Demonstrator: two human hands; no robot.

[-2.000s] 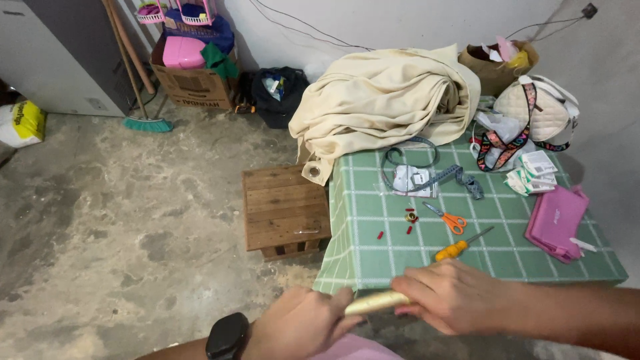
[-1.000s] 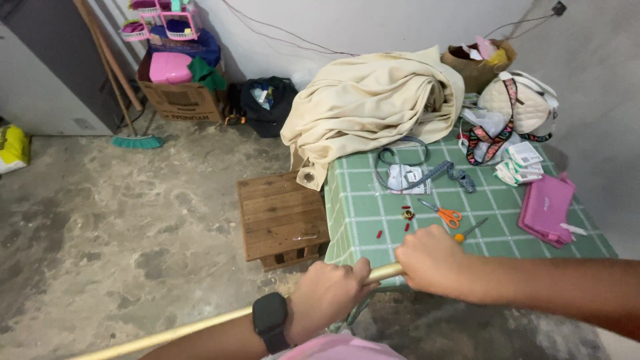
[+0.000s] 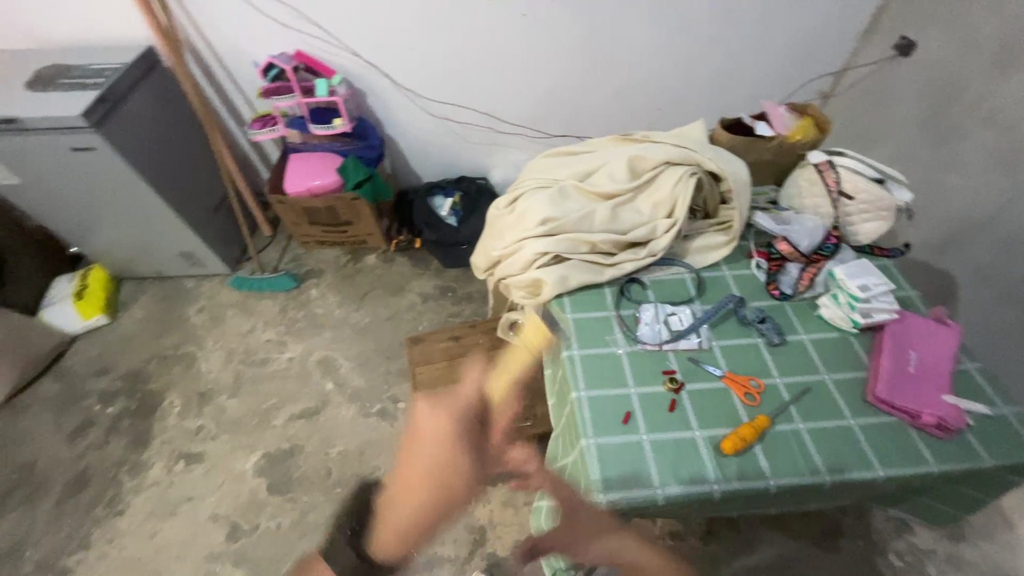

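Observation:
My left hand (image 3: 460,440), with a dark watch on its wrist, grips a pale yellow rod (image 3: 520,364), whose blurred end points up past the table's left edge. My right hand (image 3: 572,512) is lower and just to the right, fingers spread; whether it touches the rod is hidden by blur. On the green checked tablecloth (image 3: 664,472) lie a yellow-handled screwdriver (image 3: 748,434), orange-handled scissors (image 3: 740,387), small red pieces (image 3: 626,418) around a brass-coloured ring (image 3: 674,385), a blue-grey tape (image 3: 720,308) and a plastic packet (image 3: 672,326). Cream eyelet curtain fabric (image 3: 600,216) is heaped behind them.
A wooden stool (image 3: 448,352) stands beside the table. A pink pouch (image 3: 916,372), white packets (image 3: 860,296) and a quilted bag (image 3: 836,200) occupy the table's right side. Farther off are a teal broom (image 3: 264,282), a cardboard box (image 3: 328,220), a black bag (image 3: 452,224) and a grey chest freezer (image 3: 120,176).
My right hand has come off the rod's upper part and moved down, fingers spread. The rod, earlier reaching down to the lower left, now points up from my left hand. The view has shifted.

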